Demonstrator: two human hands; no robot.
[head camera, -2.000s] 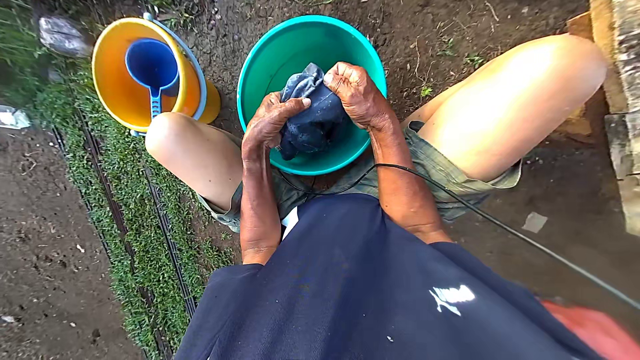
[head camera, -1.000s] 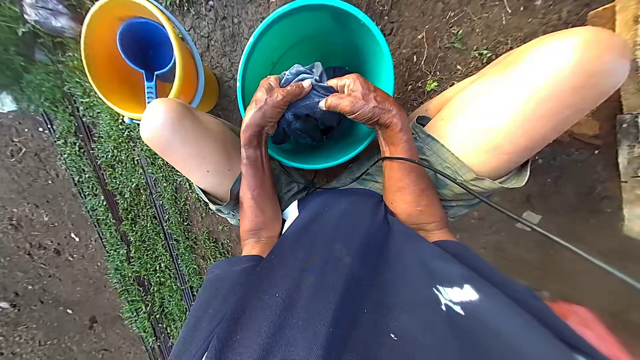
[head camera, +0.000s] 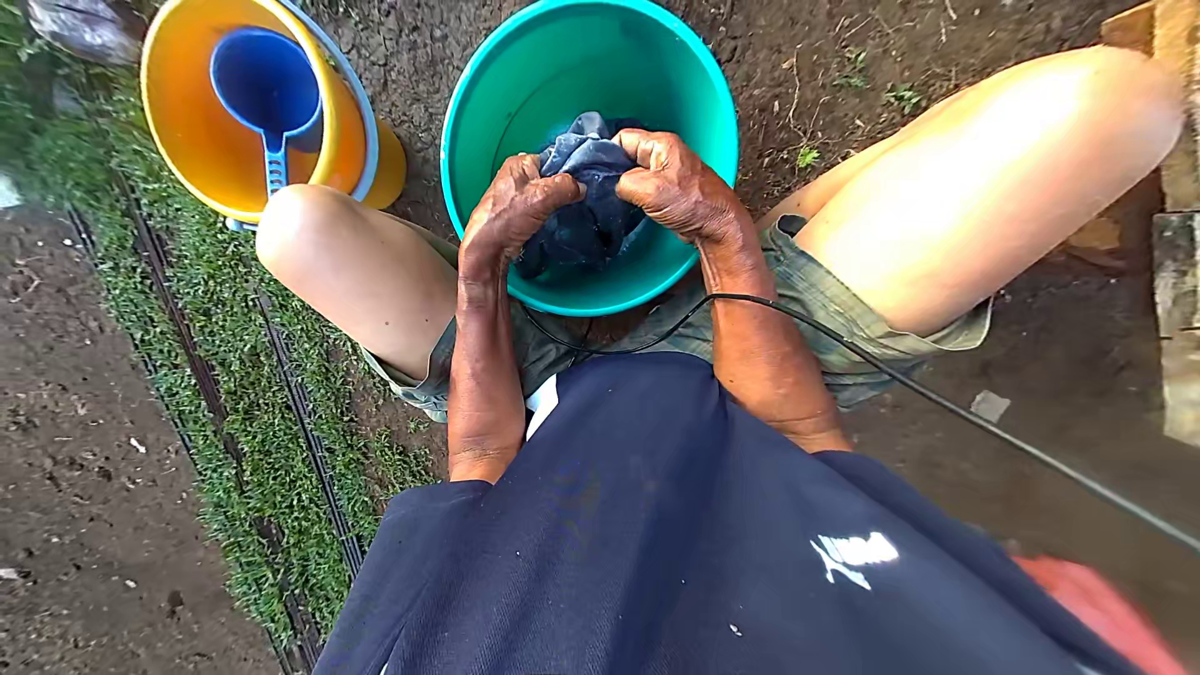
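My left hand (head camera: 523, 208) and my right hand (head camera: 677, 186) each grip a wet dark blue cloth (head camera: 583, 220), one on either side of it. Between the two fists the cloth is bunched up, and its lower part hangs into a green plastic tub (head camera: 600, 298). Both hands are over the tub, which stands on the ground between my knees. Fingertips are curled into the fabric and partly hidden. The bottom of the tub is mostly covered by cloth and hands.
A yellow bucket (head camera: 169, 112) with a light blue rim holds a blue plastic dipper (head camera: 267, 80) beside my left knee. A black cable (head camera: 900, 375) crosses my lap. Grass strips (head camera: 234, 394) lie left; wooden boards (head camera: 1179, 272) stand at the right edge.
Both hands keep hold of the cloth. The fists, close together at its top two seconds ago, are now a little farther apart. The view has shifted slightly.
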